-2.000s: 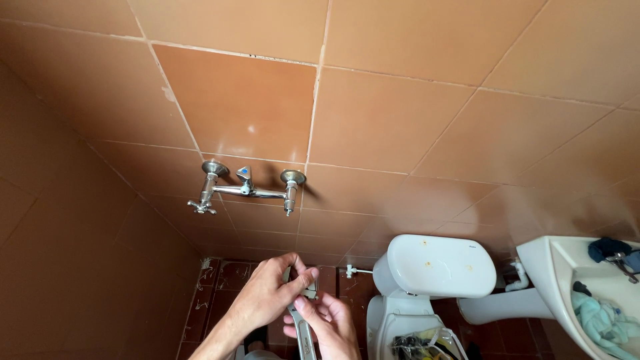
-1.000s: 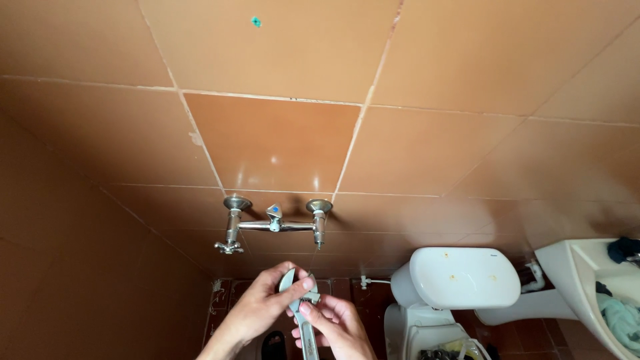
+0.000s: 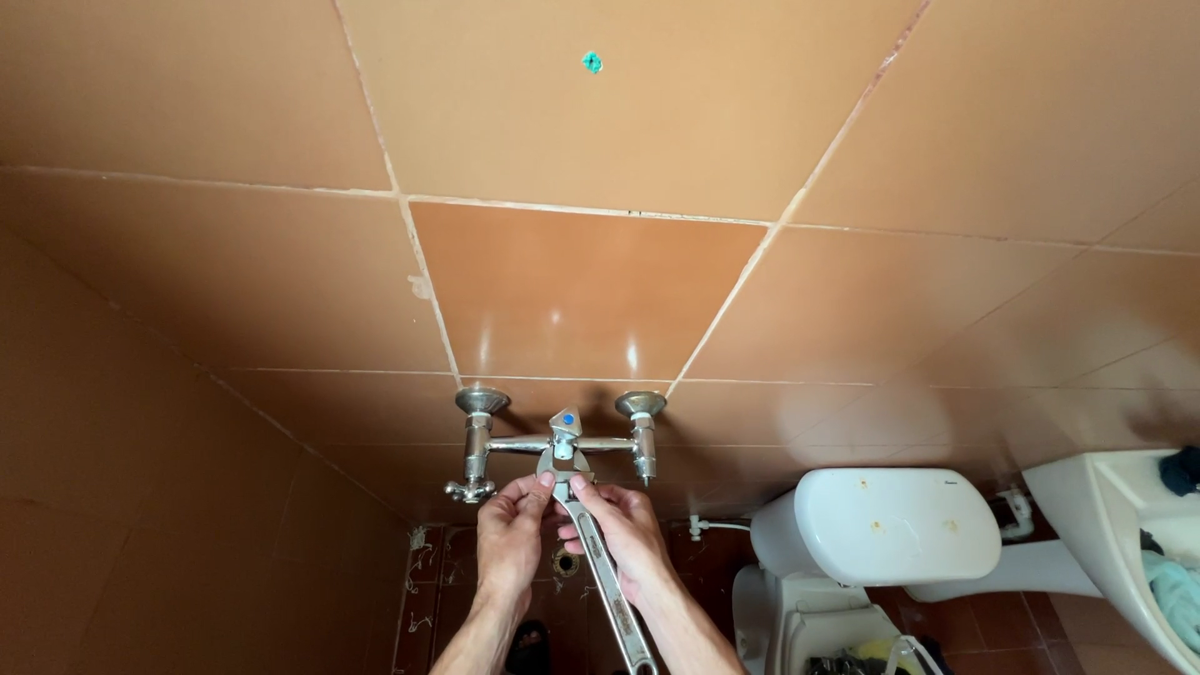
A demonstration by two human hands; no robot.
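Note:
A chrome wall-mounted mixer tap is fixed to the tiled wall, with a cross handle at its left end and a blue-marked part at its middle. Just below that middle part are the jaws of an adjustable wrench; they seem to sit around its lower fitting, though the exact contact is unclear. My left hand grips the wrench head from the left by thumb and fingers. On the right side of the head, my right hand holds it too, the handle hanging down toward the lower right.
To the right stand a white toilet cistern and a white washbasin with cloths in it. A small valve with a white hose is low on the wall. A floor drain lies behind my hands.
Both hands have raised the wrench from below the tap to its middle fitting. The view has shifted toward the tap.

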